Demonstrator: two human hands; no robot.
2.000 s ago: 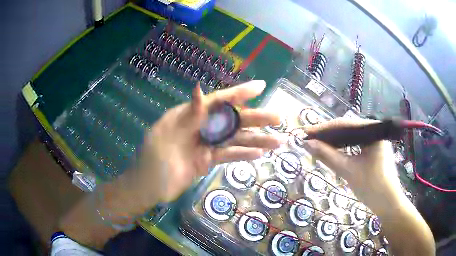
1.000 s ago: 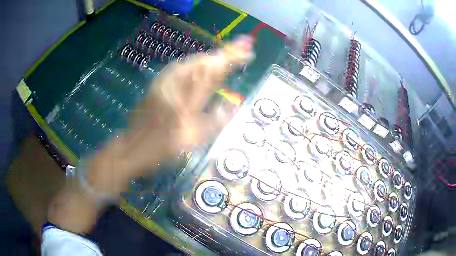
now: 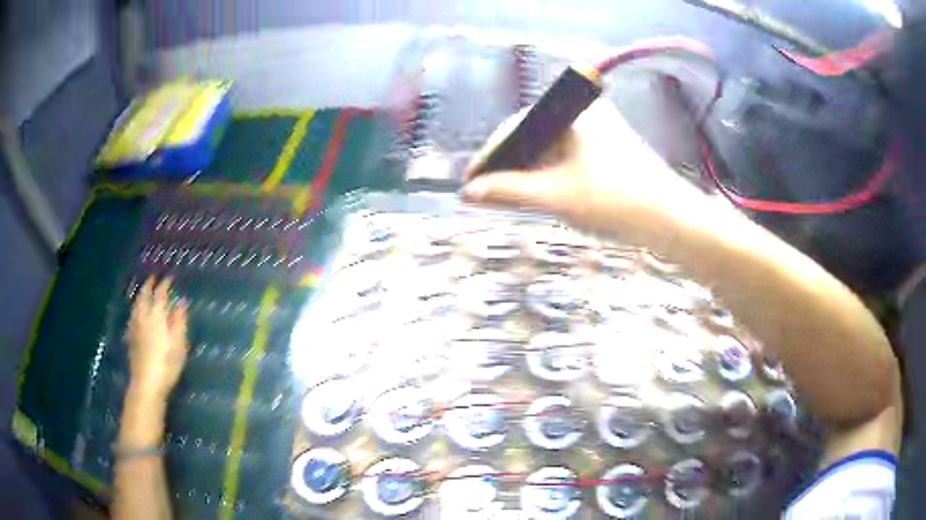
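My right hand grips the black test probe above the back edge of the round-pocket tray. A red cable runs from the probe's rear. My left hand, with a band at the wrist, is over the slotted blister tray at the left, its fingertips by the rows of speakers standing on edge. Blur hides whether it holds a speaker. The round-pocket tray lies in front of me with rows of flat speakers and thin red wires; glare whitens its middle.
A blue box with yellow on top stands at the far left corner. Another clear tray with upright speaker columns and a white label is at the back. The red cable loops at the right. Yellow and red tape marks the green mat.
The view has turned left. My left hand, which held a speaker two seconds ago, has moved to the slotted tray. My right hand and probe, out of view one second ago, show again at the back.
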